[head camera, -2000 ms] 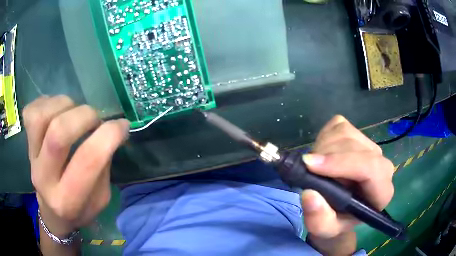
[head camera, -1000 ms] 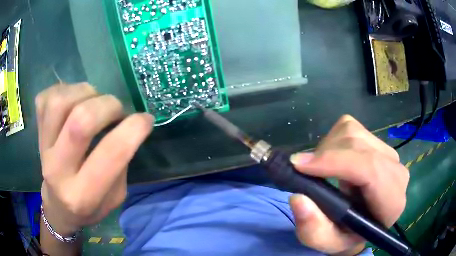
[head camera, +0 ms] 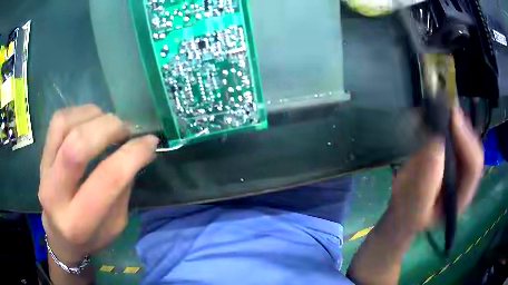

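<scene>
A green circuit board (head camera: 211,83) lies solder side up on the grey-green mat (head camera: 301,55), its near edge towards me. My left hand (head camera: 92,167) is at the board's near left corner, pinching a thin silvery solder wire (head camera: 177,147) whose end lies over the board's near edge. My right hand (head camera: 434,172) is blurred at the right, closed round the black handle of the soldering iron (head camera: 448,189). The iron points away from me over the yellow-brown sponge (head camera: 445,72); its tip is too blurred to place exactly.
The black iron stand (head camera: 451,33) is behind the sponge. A whitish tub (head camera: 376,5) is cut off by the top edge. A board with yellow parts (head camera: 14,89) lies at the far left. The bench's near edge (head camera: 267,190) curves before my blue clothing; green floor shows beyond.
My right hand has moved the iron from the board's near edge rightward to the sponge. My left hand still holds the wire, its end now slightly nearer the board's edge.
</scene>
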